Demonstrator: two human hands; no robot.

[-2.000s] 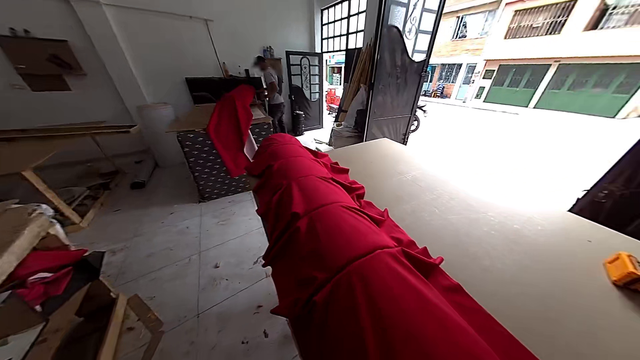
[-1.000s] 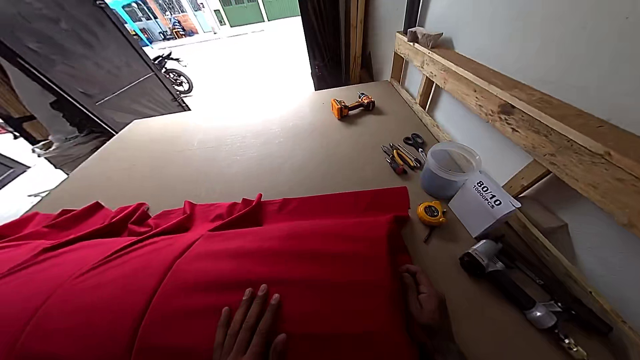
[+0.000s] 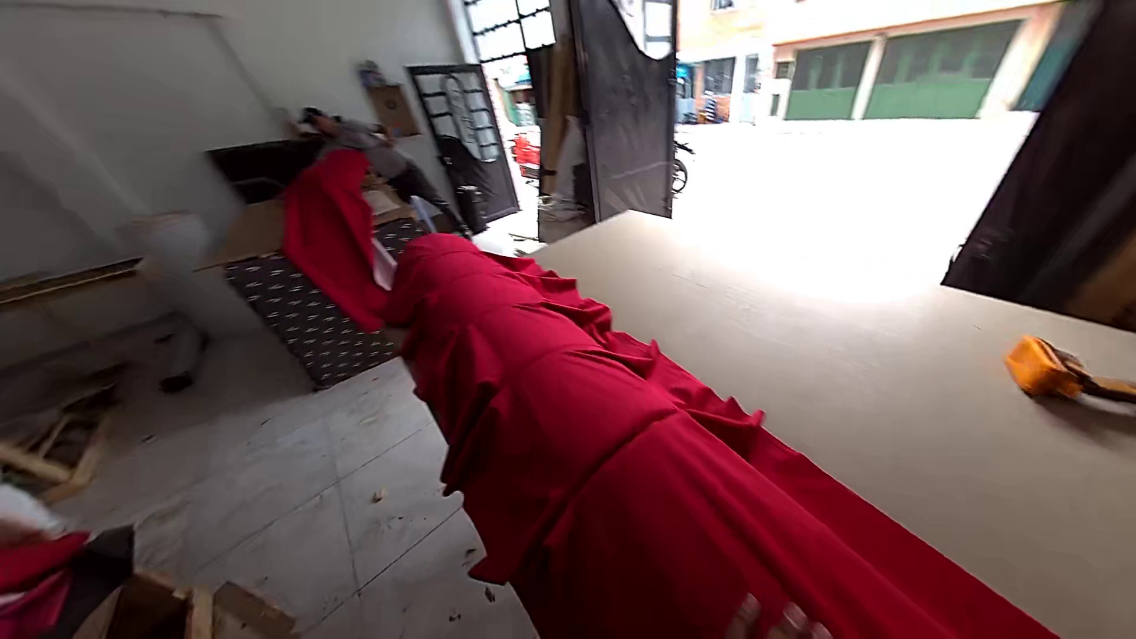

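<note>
A long padded piece covered in red fabric [image 3: 568,390] lies along the near side of the table, with seams across it and gathered, ruffled edges. At the bottom edge of the head view, fingertips of one hand, seemingly my left hand [image 3: 779,619], rest on the fabric; the rest of that hand is cut off. My right hand is out of the frame. Another red cloth [image 3: 330,240] hangs at the far end over a dark patterned box-like piece [image 3: 333,333]. An orange power tool [image 3: 1047,368] sits on the tabletop at the right.
The pale tabletop [image 3: 763,346] extends right of the fabric. Beyond the far end, a person [image 3: 368,151] leans beside the patterned piece. Wooden frame parts [image 3: 200,612] and cloth lie at lower left on the tiled floor [image 3: 328,488]. A dark metal door [image 3: 621,115] stands by the street opening.
The view has swung left from the tools on the table back along the red piece. My right hand, seen at its end a second ago, has left the view. The far person now leans over.
</note>
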